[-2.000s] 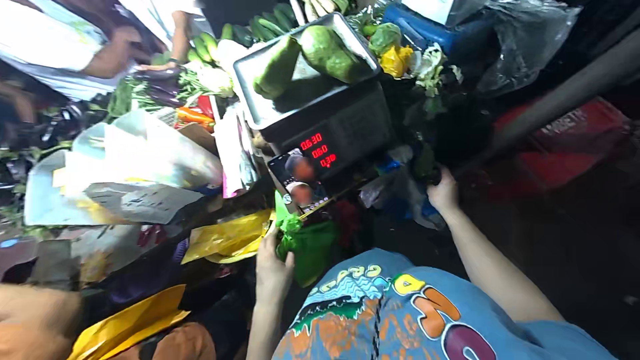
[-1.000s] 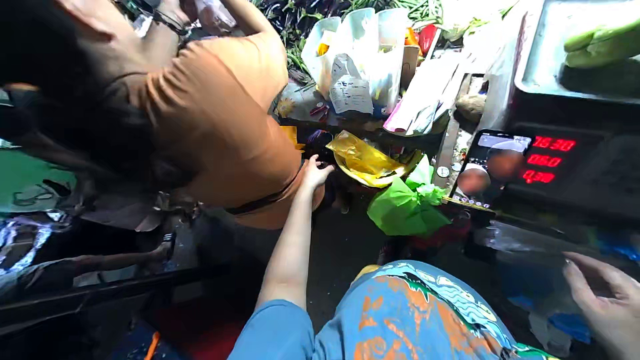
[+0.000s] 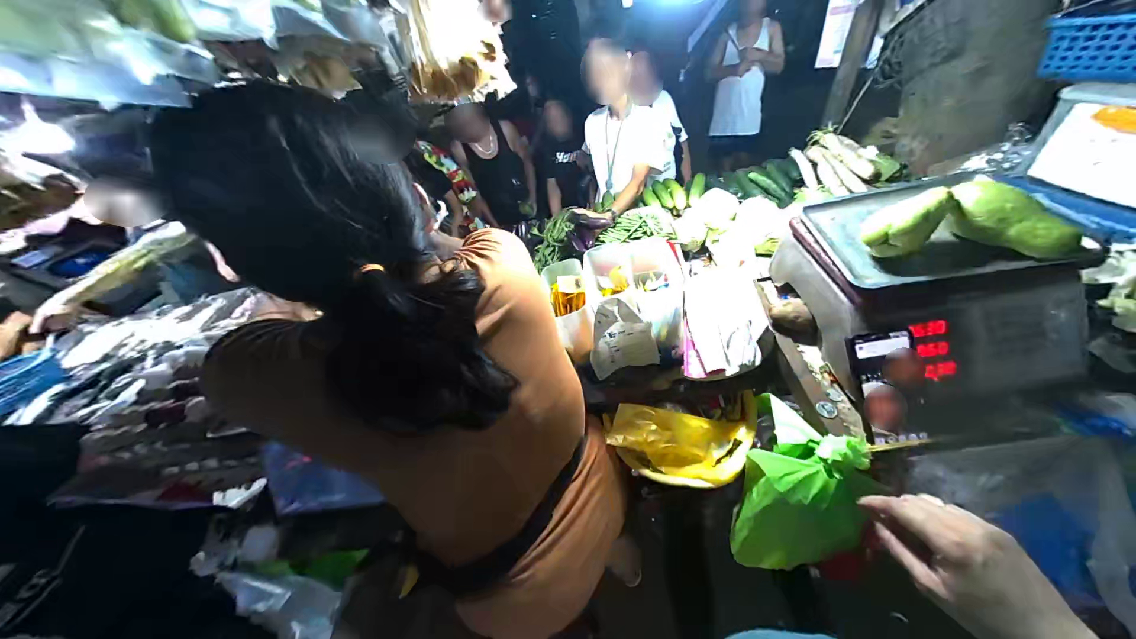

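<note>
My right hand (image 3: pixel 954 546) is at the lower right, its fingertips close beside a knotted green plastic bag (image 3: pixel 790 506); whether they touch it, I cannot tell. My left hand is out of the frame. Left of the green bag lies a yellow plastic bag (image 3: pixel 679 435) in a round container. Above my right hand stands a digital scale (image 3: pixel 1003 319) with red digits, and two green chayotes (image 3: pixel 1012 217) lie on its metal tray (image 3: pixel 843 231). A phone (image 3: pixel 880 382) leans against the front of the scale.
A person in an orange top (image 3: pixel 515 382) stands close on the left. Plastic containers (image 3: pixel 568 328), cucumbers (image 3: pixel 674 193), white radishes (image 3: pixel 839 164) and string beans (image 3: pixel 635 229) cover the stall. Several people stand behind it. A blue basket (image 3: pixel 1092 49) is at the upper right.
The view has swung up and over the stall. My left hand, near the yellow bag a second ago, has gone out of view. My right hand is now beside the green bag.
</note>
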